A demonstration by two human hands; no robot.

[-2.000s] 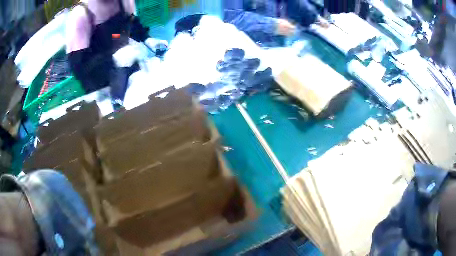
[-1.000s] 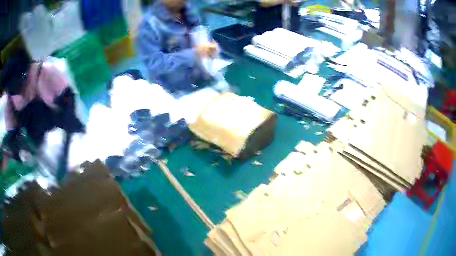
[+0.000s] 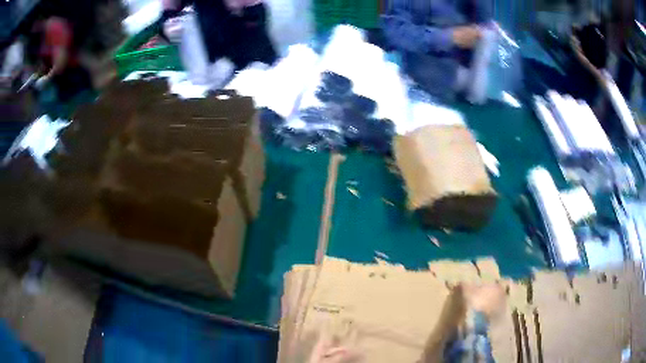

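Flat tan box blanks (image 3: pixel 382 294) lie in overlapping stacks along the front of the table, from the middle to the right. My right hand (image 3: pixel 487 298), blurred, is at the notched far edge of a blank, beside a darker brown strip or panel. My left hand (image 3: pixel 331 349) is low on the same blank at the bottom edge of the picture, blurred and partly cut off. Its grip is hidden, and I cannot tell whether either hand holds the blank. Folded brown boxes (image 3: pixel 166 223) stand close together in rows at the left.
A tan bundle (image 3: pixel 446 166) sits on the green table (image 3: pixel 290 191), with a pale strip (image 3: pixel 329 205) left of it. White wrapped rolls with dark ends (image 3: pixel 347 106) are piled beyond. More white rolls (image 3: pixel 554 216) lie at the right. People stand across the table. A blue surface (image 3: pixel 177 330) is below the table edge.
The view has swung back left from the right-hand stacks, showing the folded box rows again. Both my hands, out of view one second ago, are now over the blanks.
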